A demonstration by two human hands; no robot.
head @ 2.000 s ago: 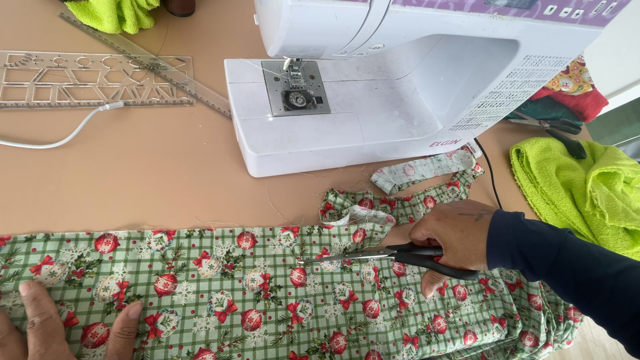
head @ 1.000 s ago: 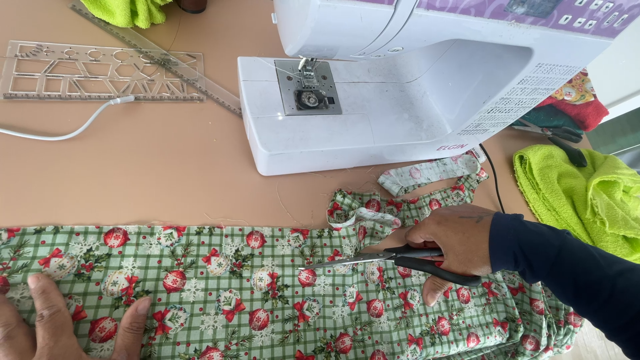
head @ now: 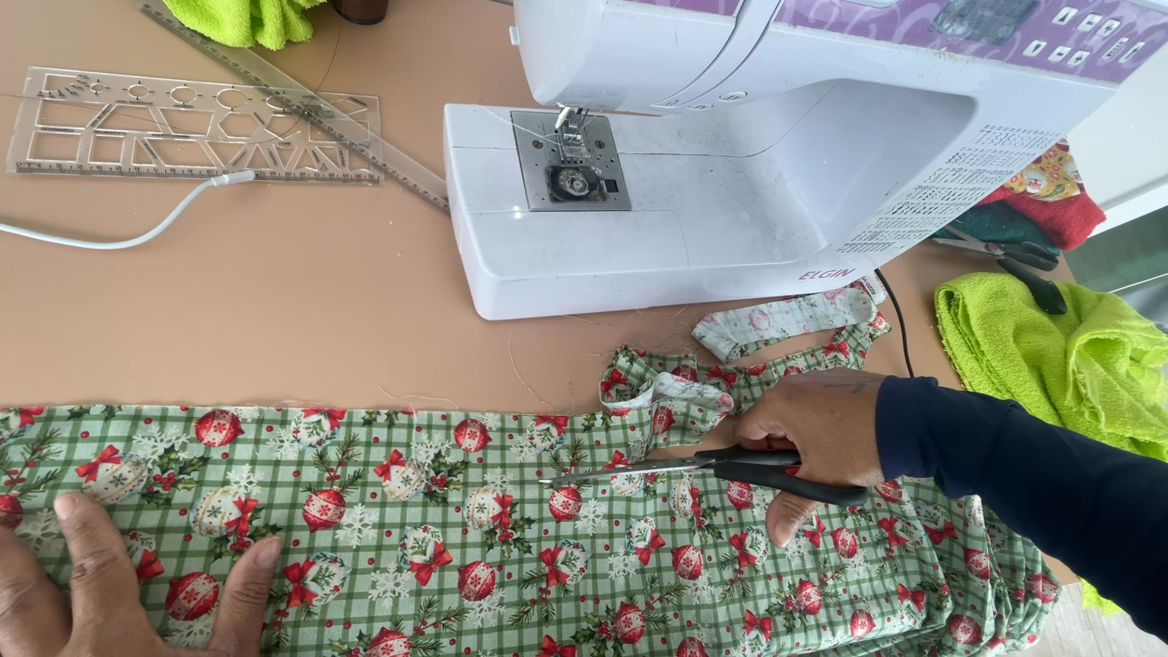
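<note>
Green checked Christmas-print fabric (head: 365, 520) lies across the table's near side, bunched at the right. My right hand (head: 817, 438) grips black-handled scissors (head: 675, 464); their blades point left over the fabric and look nearly closed, one blade seemingly beneath the cloth, though this is hard to tell. Above the blades, a partly severed strip of the same fabric (head: 671, 392) curls back, with its pale underside showing. My left hand (head: 119, 584) rests with fingers spread flat on the fabric at the lower left, holding nothing.
Behind the fabric stands a white Elgin sewing machine (head: 584, 255). A clear stencil ruler (head: 192, 164) and a long clear ruler (head: 401, 169) lie at the back left, near a white cable (head: 137, 239). Lime towels (head: 1022, 347) and a second pair of scissors (head: 1027, 255) are at right.
Both hands keep nearly the same places on the fabric, and the scissors remain in my right hand. The view has shifted slightly.
</note>
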